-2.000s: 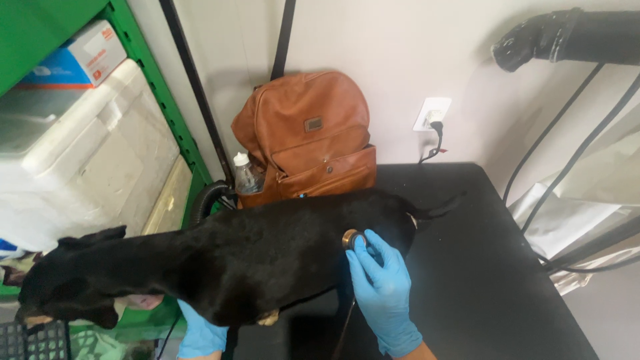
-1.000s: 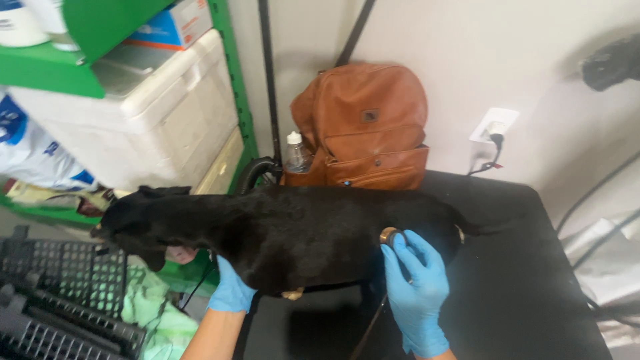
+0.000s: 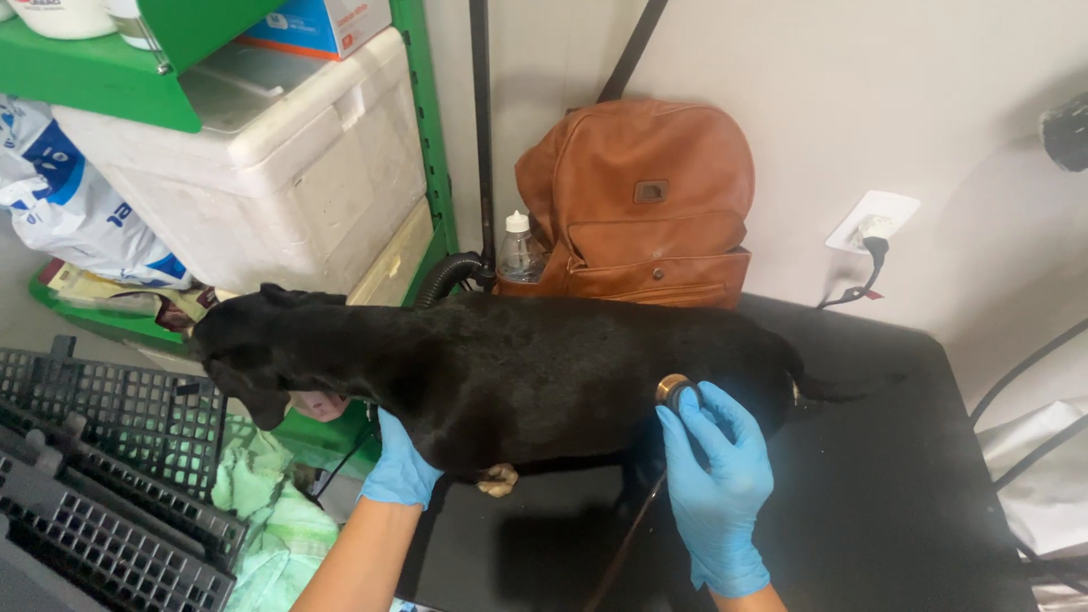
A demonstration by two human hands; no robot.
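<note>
A black dog (image 3: 552, 374) stands on a black table (image 3: 884, 493), its head to the left and its tail to the right. My right hand (image 3: 718, 476), in a blue glove, pinches a stethoscope chest piece (image 3: 673, 389) against the dog's flank near the hind leg; the dark tube runs down over the table. My left hand (image 3: 399, 463), gloved in blue too, is at the dog's chest by the front leg. Its fingers are hidden under the dog, so their hold cannot be told.
Behind the dog a brown leather backpack (image 3: 650, 204) leans on the wall, a clear bottle (image 3: 520, 251) in its side pocket. Green shelving (image 3: 429, 127) bears a white foam box (image 3: 331, 170). Black plastic grates (image 3: 127, 416) and a green cloth (image 3: 276, 518) lie lower left. A plug sits in a wall socket (image 3: 873, 223).
The view has swung left, showing more of the shelving and the grates. The dog and the chest piece at its flank look much the same; my left forearm shows more.
</note>
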